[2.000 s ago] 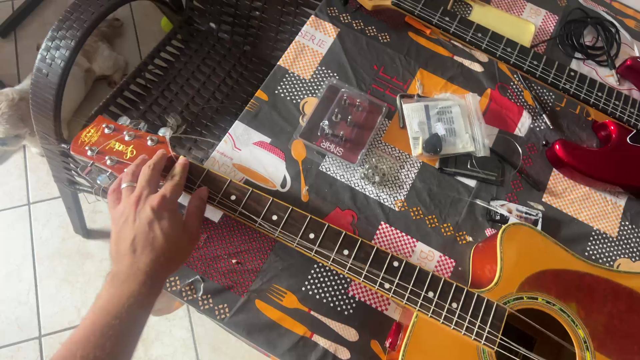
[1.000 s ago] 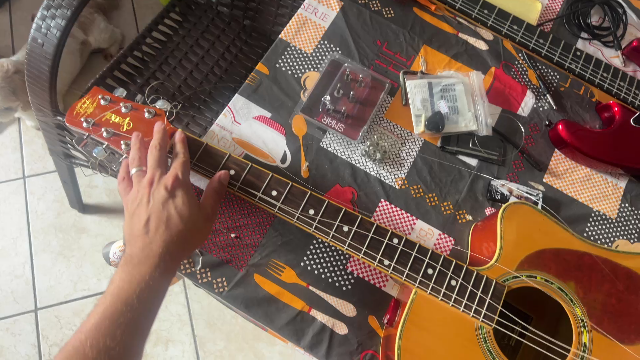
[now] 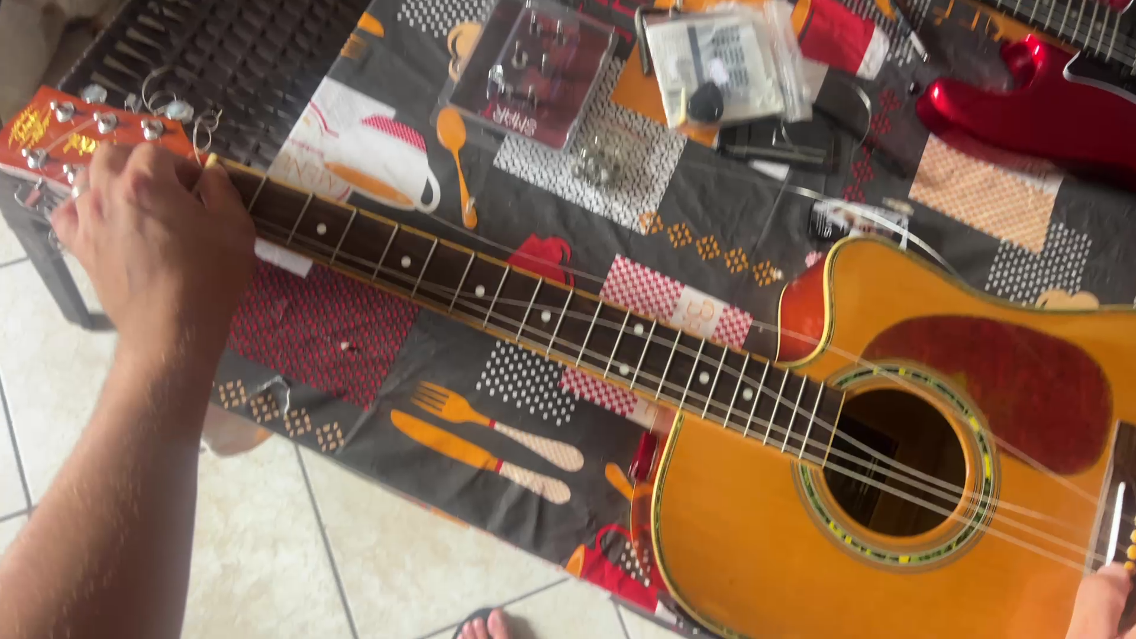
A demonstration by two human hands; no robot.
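An orange acoustic guitar [image 3: 754,524] lies across the table, its fretboard [image 3: 532,311] running up left to the headstock [image 3: 44,142]. My left hand [image 3: 164,240] is on the nut end of the neck, fingers curled over the headstock's base; what the fingers grip is hidden. My right hand [image 3: 1100,603] shows only in part at the lower right edge, beside the bridge [image 3: 1114,506] and its pale pins; its grip cannot be made out. Several strings run loosely over the frets and sound hole [image 3: 895,461]. Loose string ends curl near the tuning pegs [image 3: 153,130].
A clear plastic case [image 3: 532,71] with metal tuners, a heap of small metal parts [image 3: 599,164], a plastic bag [image 3: 719,67] with a dark pick [image 3: 706,102] and a red electric guitar [image 3: 1029,111] lie on the patterned tablecloth [image 3: 382,266]. A wicker chair [image 3: 231,62] supports the headstock end.
The view has shifted toward the guitar's body. My right hand now shows at the lower right edge by the bridge. My left hand's fingers are more curled around the neck's end than before.
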